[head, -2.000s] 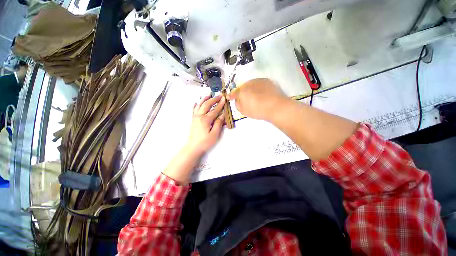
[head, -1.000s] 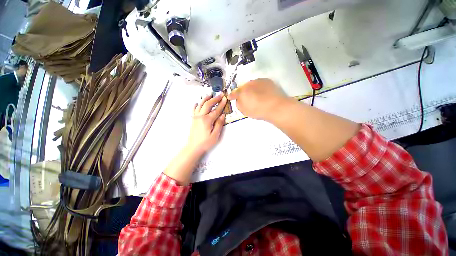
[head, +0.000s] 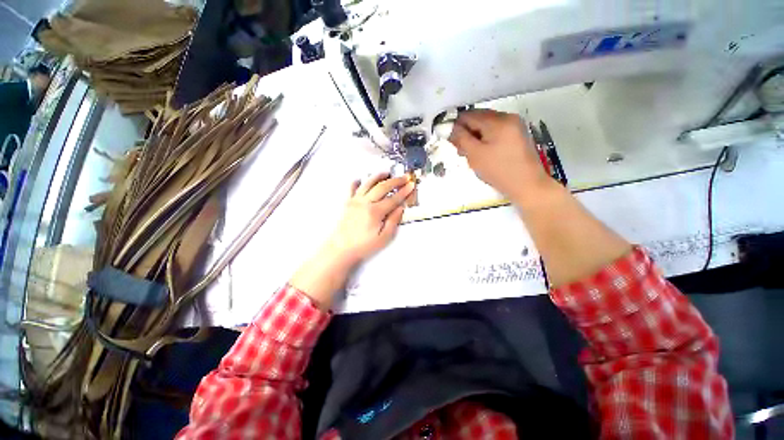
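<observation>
The white sewing machine head (head: 507, 51) stands over the bed. My left hand (head: 376, 210) lies on the bed with its fingertips at the presser foot (head: 416, 156), on a small brown strap piece (head: 413, 196). Only a short part of the strap shows below the fingertips. My right hand (head: 499, 150) is raised beside the machine head, right of the needle area, with its fingertips at a small part there. Whether it grips that part cannot be told.
A tied bundle of brown straps (head: 163, 223) lies at the left, with loose straps (head: 266, 206) beside it. Brown panels (head: 129, 51) are stacked upper left. Red-and-black snips (head: 547, 155) lie behind my right wrist. A black cord (head: 712, 206) hangs at the right.
My right hand has left the strap and moved up and right to the machine head. My left hand stays at the presser foot. The camera view has shifted. Less of the strap shows than two seconds ago.
</observation>
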